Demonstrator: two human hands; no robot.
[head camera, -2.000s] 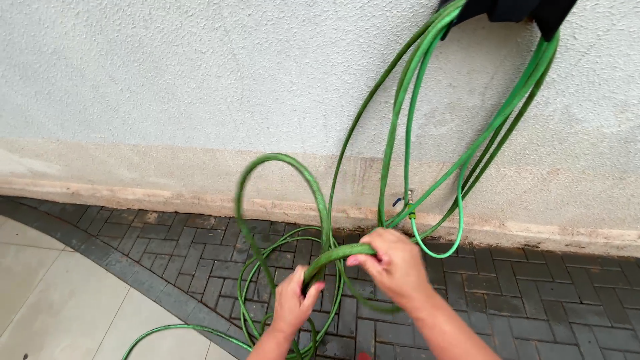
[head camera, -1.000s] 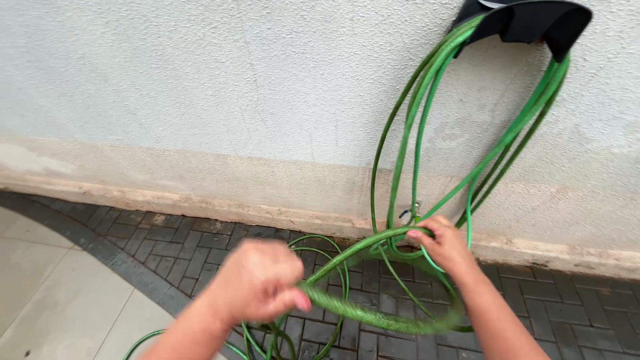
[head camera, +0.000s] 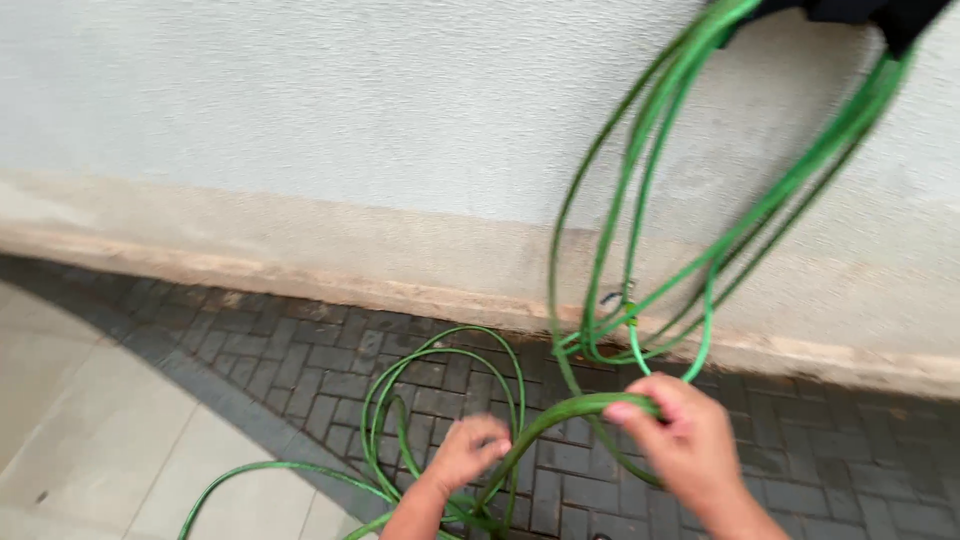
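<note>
A green garden hose (head camera: 559, 411) arches between my hands, pinched in my right hand (head camera: 679, 435) below the tap. My left hand (head camera: 469, 450) is beside the hose's descending part, fingers curled and somewhat blurred; whether it touches the hose is unclear. Several hose loops (head camera: 637, 150) hang on the wall from a black hose holder (head camera: 847, 11), cut off by the top edge. More loose coils (head camera: 375, 405) lie on the pavers at lower centre, partly behind my left forearm.
A small tap with a hose connector (head camera: 631, 311) is low on the textured white wall (head camera: 300, 97), behind the hanging loops. Dark block pavers (head camera: 330, 382) run along the wall's base. Pale floor tiles (head camera: 150, 442) lie at lower left, with a length of hose across them.
Compared with one second ago, my left hand has moved away from the hose loop it was at. My right hand is lower, and the hose between my hands now forms an arch.
</note>
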